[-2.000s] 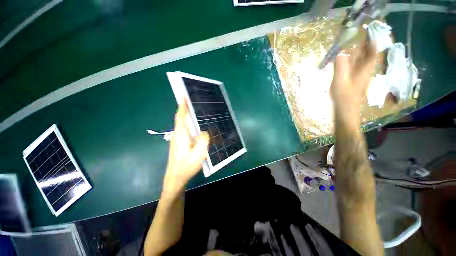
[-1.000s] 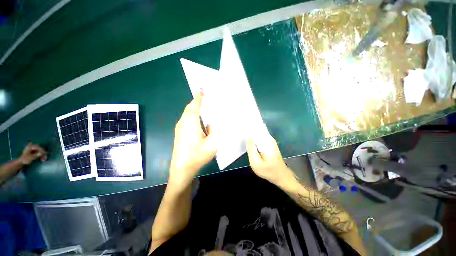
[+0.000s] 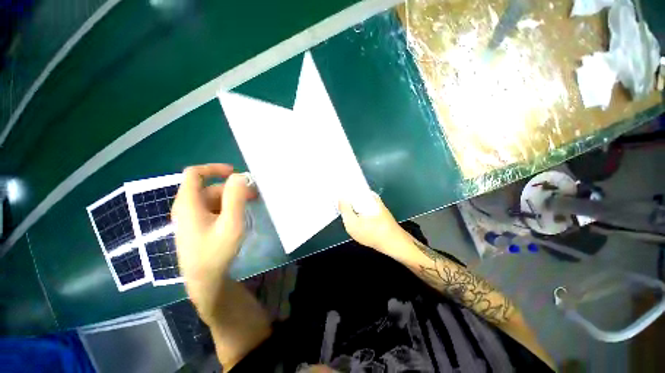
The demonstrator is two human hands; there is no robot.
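Note:
Two white panel backs (image 3: 292, 156) form an open V above the green bench, in front of me. My right hand (image 3: 364, 218) grips the right white sheet near its lower edge. My left hand (image 3: 215, 226) is beside the left sheet, with thumb and fingers pinched on a small whitish thing, perhaps the cable end (image 3: 246, 178). Below it a thin pale loop shows faintly over the bench. The dark faces of the held panels are hidden.
Two solar panels (image 3: 157, 229) overlap on the green bench at left, partly behind my left hand. A glue-covered cardboard mat (image 3: 445, 87) lies at right with crumpled white pieces (image 3: 627, 55) and the blurred tool nozzle (image 3: 507, 29). A pale strip (image 3: 270, 64) crosses the bench.
The glue tool has left my right hand, which now holds a white sheet. My left hand has let go of the panel and moved left to the small whitish thing. The V has opened.

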